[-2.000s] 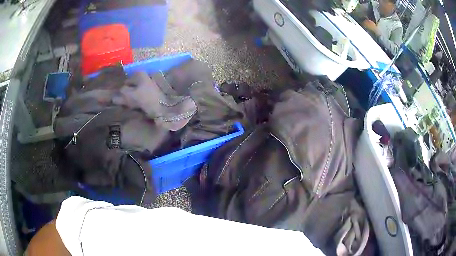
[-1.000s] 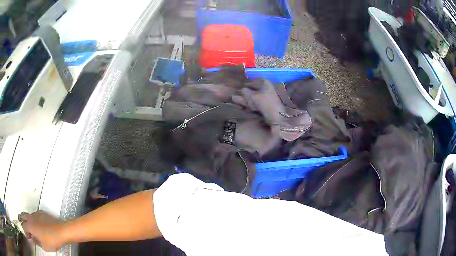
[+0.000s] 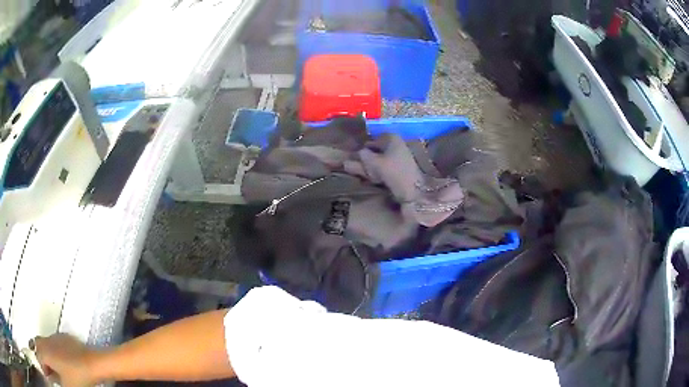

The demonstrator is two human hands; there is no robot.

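Observation:
My right hand (image 3: 62, 361) is at the lower left edge, at the end of a bare forearm and white sleeve. Its fingers are curled on the white machine table beside the sewing machine. Something small and pale shows at the fingertips, too blurred to tell whether I grip it. My left hand is out of the picture. The white sewing machine (image 3: 64, 175) with its dark panel stands at the left. A flat black rectangle, maybe a phone (image 3: 119, 168), lies beside it. The table-edge ruler tape (image 3: 127, 253) runs along the rounded edge.
Dark garments (image 3: 378, 200) with a zip line and dark patch fill a blue crate (image 3: 431, 278). More garments (image 3: 597, 257) are heaped at the right. A red stool (image 3: 340, 87), another blue crate (image 3: 370, 60) and a small blue tray (image 3: 253, 128) stand behind. White tubs (image 3: 604, 113) are at the right.
The view has swung left since the oldest frame, bringing the machine and my right hand into view. Over the last second the scene shifted slightly down; the hand stays at the same place.

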